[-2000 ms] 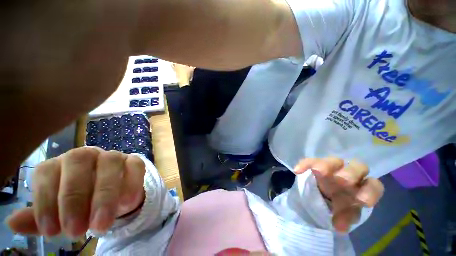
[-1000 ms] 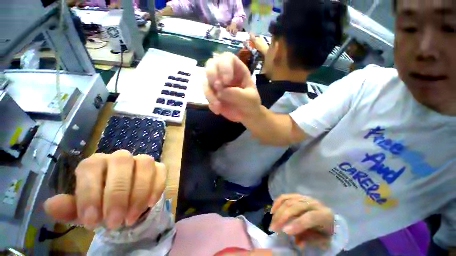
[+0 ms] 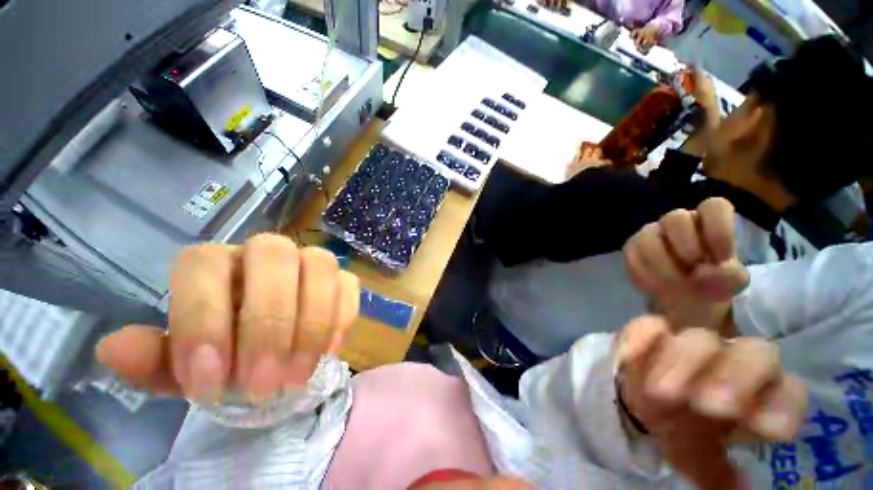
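Note:
My left hand (image 3: 254, 321) is raised at the lower left, back of the hand up, fingers bent down and thumb out to the side. Nothing shows in it. My right hand (image 3: 704, 383) is raised at the lower right, fingers loosely bent and apart, with no object visible. Both hands are away from the bench. Beyond my left hand, a tray of glossy black moulded parts (image 3: 388, 206) lies on the wooden bench. Behind it, a white board (image 3: 522, 72) bears several short rows of black parts (image 3: 479, 136).
A person's fist (image 3: 684, 254) is just beyond my right hand. A seated person in a black top (image 3: 574, 211) holds an orange-brown object (image 3: 641, 124). A grey machine (image 3: 211, 86) stands at left. A blue strip (image 3: 386, 309) lies on the wooden bench edge (image 3: 431, 258).
The view has swung left, bringing more of the bench and machine in. The other person's raised fist is now lower, close to my right hand. My hands stay raised.

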